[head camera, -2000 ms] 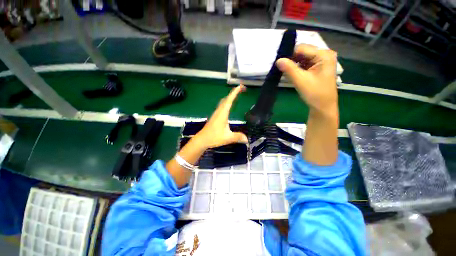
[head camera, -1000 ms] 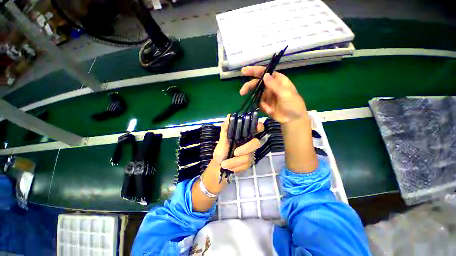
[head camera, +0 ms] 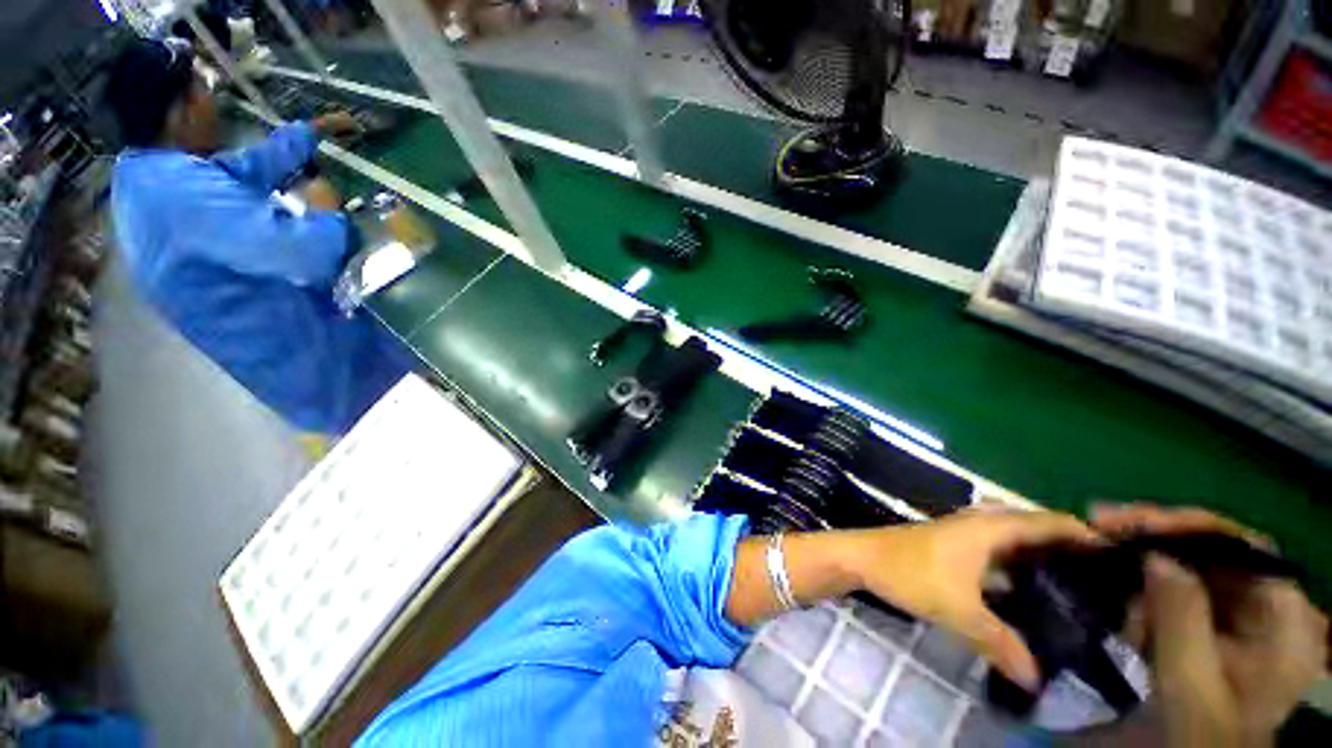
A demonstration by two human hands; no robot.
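A bunch of black smartwatches (head camera: 1074, 614) is between my two hands at the lower right, blurred. My left hand (head camera: 971, 570) curls around its left side. My right hand (head camera: 1227, 628) is on its right side, blurred and partly cut off by the frame's edge. The compartment tray (head camera: 862, 675) lies under my hands, with white cells at the front and rows of black watches (head camera: 804, 465) at the back. My forearm and hands hide part of the tray.
Set-aside watches (head camera: 640, 398) lie on the green ledge left of the tray. The conveyor belt (head camera: 935, 351) carries small watch bunches (head camera: 836, 310). White trays (head camera: 1198, 263) are stacked beyond it. A spare tray (head camera: 383, 541) is low left. A fan stands behind; a person in blue (head camera: 241, 241) works at left.
The view has swung left, bringing the other person and more of the spare tray into sight. The watch bunch is now between both hands, lower right in the picture.
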